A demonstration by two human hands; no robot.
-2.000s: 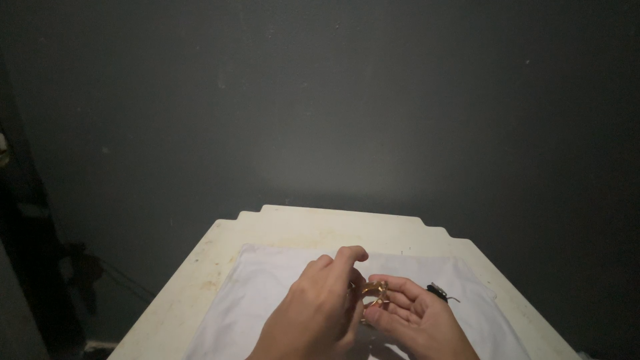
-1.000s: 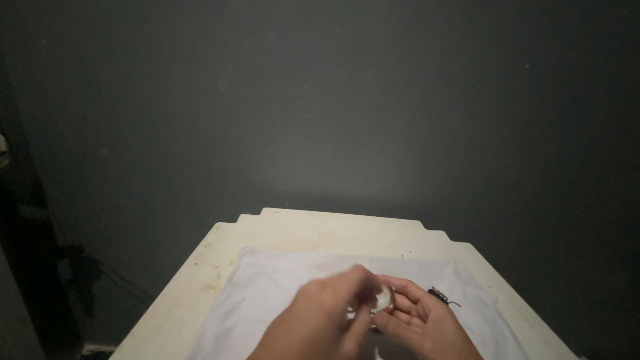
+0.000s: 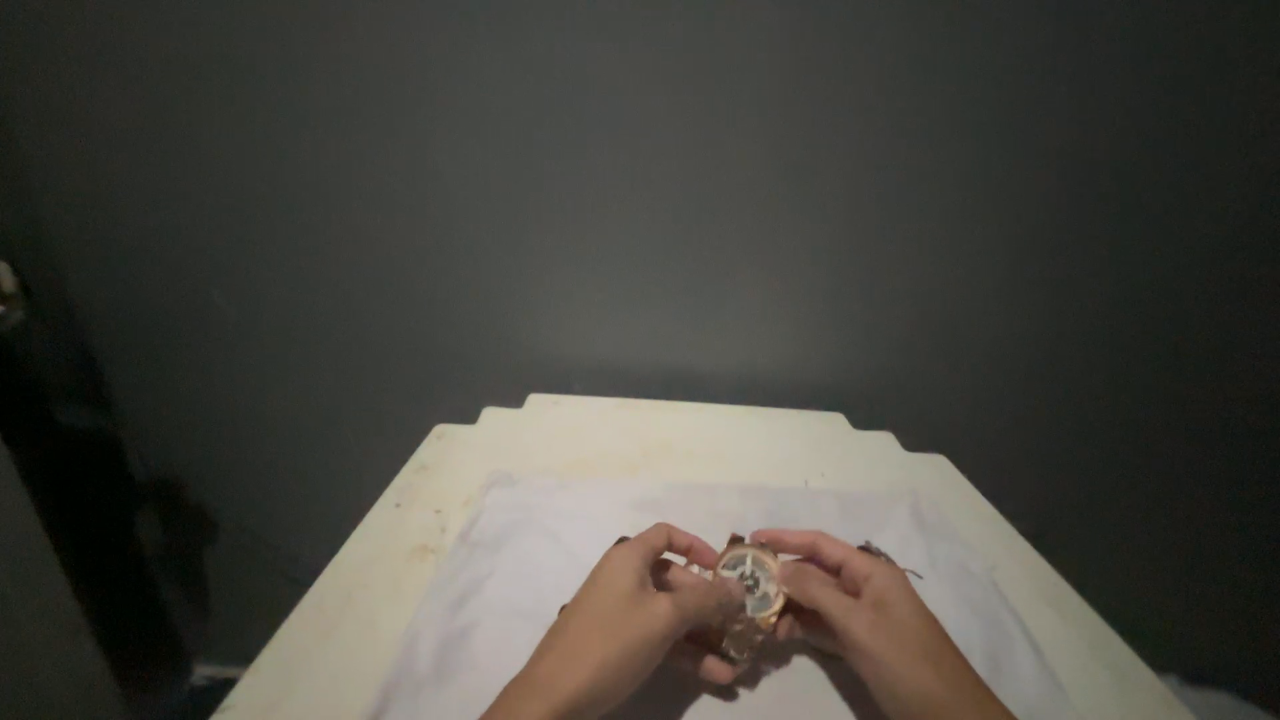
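Observation:
A gold-coloured wristwatch [image 3: 750,583] with a metal bracelet is held between both hands above a white cloth [image 3: 560,510], its dial facing up toward me. My left hand [image 3: 640,600] grips the watch from the left, with the thumb over the edge of the dial. On the right side of the case are the thumb and fingers of my right hand [image 3: 850,590]. The bracelet hangs below the case, partly hidden by the fingers. A small dark object [image 3: 880,553] lies on the cloth just behind my right hand, mostly covered by it.
The cloth is spread over a pale table [image 3: 660,425] with stepped far corners and some stains. A dark wall [image 3: 640,200] rises behind the table. Dark, indistinct things stand at the far left.
The watch has turned so that its dial now faces me; two seconds ago its bracelet loop showed between the hands. My right hand has shifted and covers more of the small dark object.

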